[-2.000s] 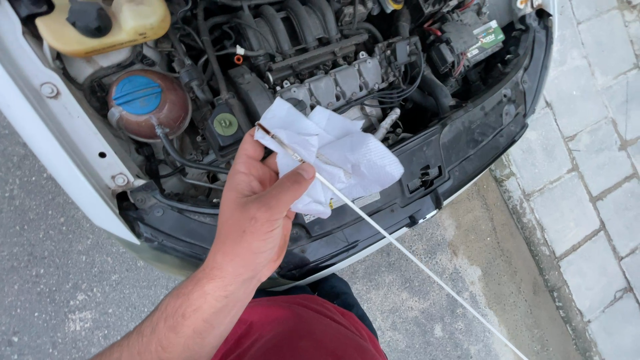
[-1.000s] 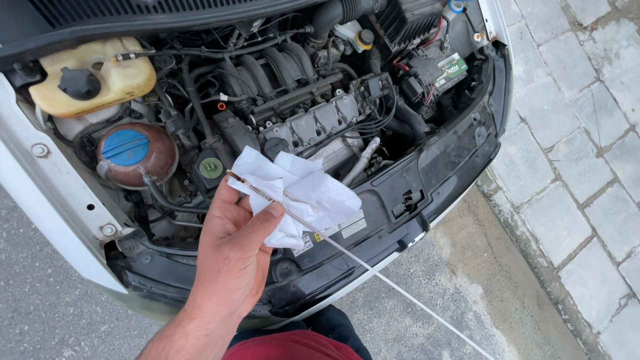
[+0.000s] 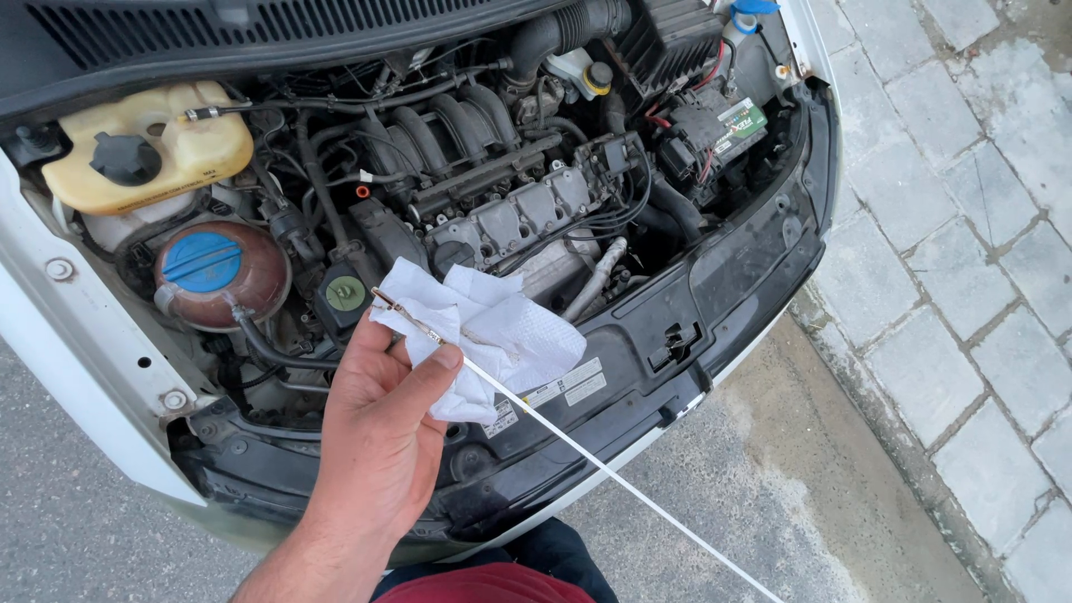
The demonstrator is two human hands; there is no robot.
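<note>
My left hand (image 3: 389, 419) pinches a white paper towel (image 3: 528, 335) together with the tip end of an engine oil dipstick (image 3: 586, 453). The dark, oily tip lies on the towel, pointing up and left. From my thumb the thin pale shaft runs down and right, out of the bottom of the frame. The crumpled towel spreads to the right of my fingers, above the front edge of the engine bay. My right hand is out of view, and so is the dipstick's other end.
Beyond the hand lies the engine (image 3: 502, 209). At left are a blue-capped coolant tank (image 3: 222, 276) and a yellowed reservoir (image 3: 188, 155); the battery (image 3: 712, 134) sits at upper right. A black front panel (image 3: 720, 293) crosses below, with stone paving (image 3: 930, 293) at right.
The view has shifted, showing more of the engine bay's rear. The left hand keeps its hold on the towel and dipstick in all frames.
</note>
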